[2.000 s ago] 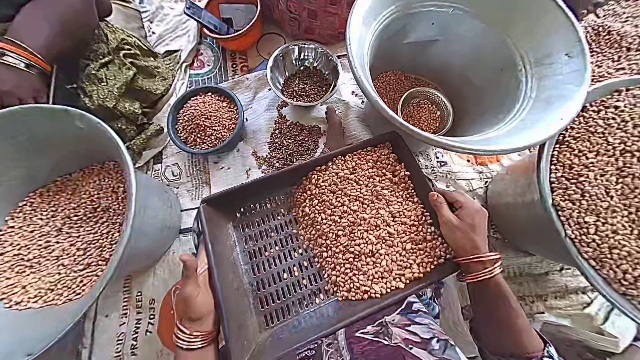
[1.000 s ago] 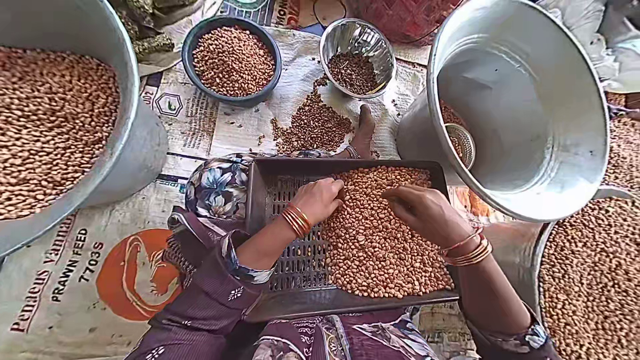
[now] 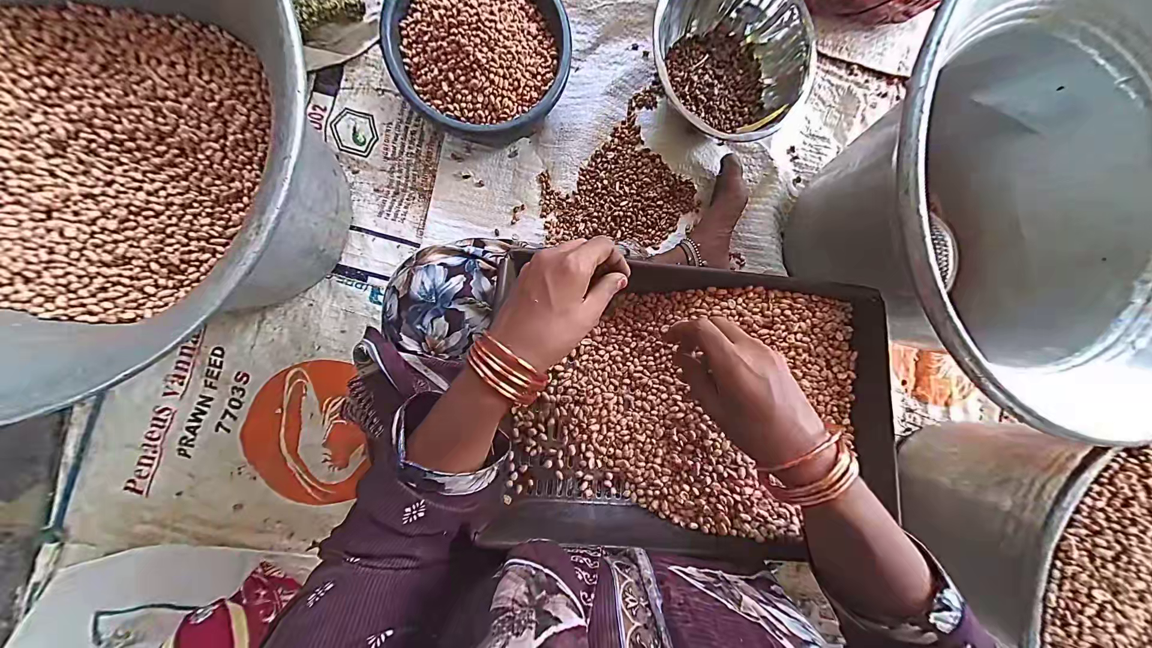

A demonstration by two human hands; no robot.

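A dark slotted tray [image 3: 875,387] rests on my lap, largely covered by reddish-brown peanut kernels [image 3: 630,405]. Over its far left edge is my left hand [image 3: 565,292], with the thumb and fingertips close together; whether something small is between them cannot be told. My right hand [image 3: 733,382] is over the kernels in the right half, fingers curled down and their tips partly hidden. Some slots show at the tray's near left. Beyond the tray, a small heap of darker kernels [image 3: 621,189] lies on the sacking beside my bare foot [image 3: 720,211].
A metal pot of kernels [image 3: 288,135] stands at left, with a blue-grey bowl of kernels [image 3: 391,63] and a steel bowl of dark bits [image 3: 792,90] at the far side. At right are a big metal pot [image 3: 913,180] and another kernel-filled pot [image 3: 972,504]. Printed sacks [image 3: 216,468] cover the floor.
Two seconds ago both hands held the tray by its sides; it has since come down onto my lap. My left hand has moved from over the kernels to the far edge, and the kernels have spread leftward.
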